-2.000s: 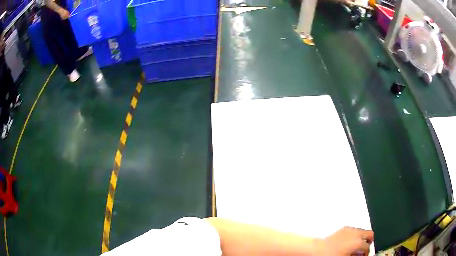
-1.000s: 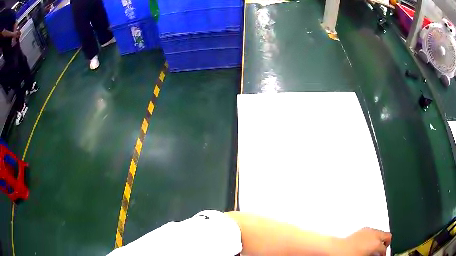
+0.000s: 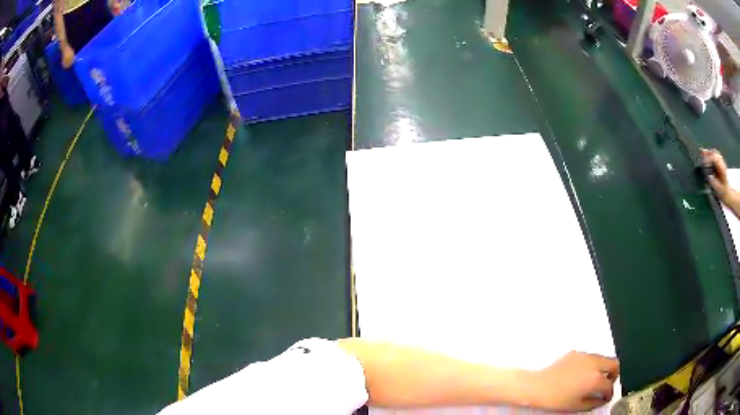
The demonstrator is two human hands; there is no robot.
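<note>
A large blank white sheet (image 3: 471, 251) covers the work surface in front of me. My left arm, in a white sleeve, reaches across its near end from the lower left. My left hand (image 3: 578, 381) rests at the sheet's lower right corner with its fingers curled. Its fingertips are small and partly hidden, so I cannot tell if it holds something. My right hand is out of the picture.
The green conveyor belt (image 3: 649, 235) runs along the right. Another person's hand (image 3: 714, 174) holds a small black unit at its far side. Cables lie at the lower right. Blue crates (image 3: 284, 65) and a white fan (image 3: 686, 55) stand beyond.
The view has swung left and right slightly. Another person's hand has appeared at the right edge, on a black unit. A blue crate at upper left has moved and tilted. My left hand stays at the sheet's corner.
</note>
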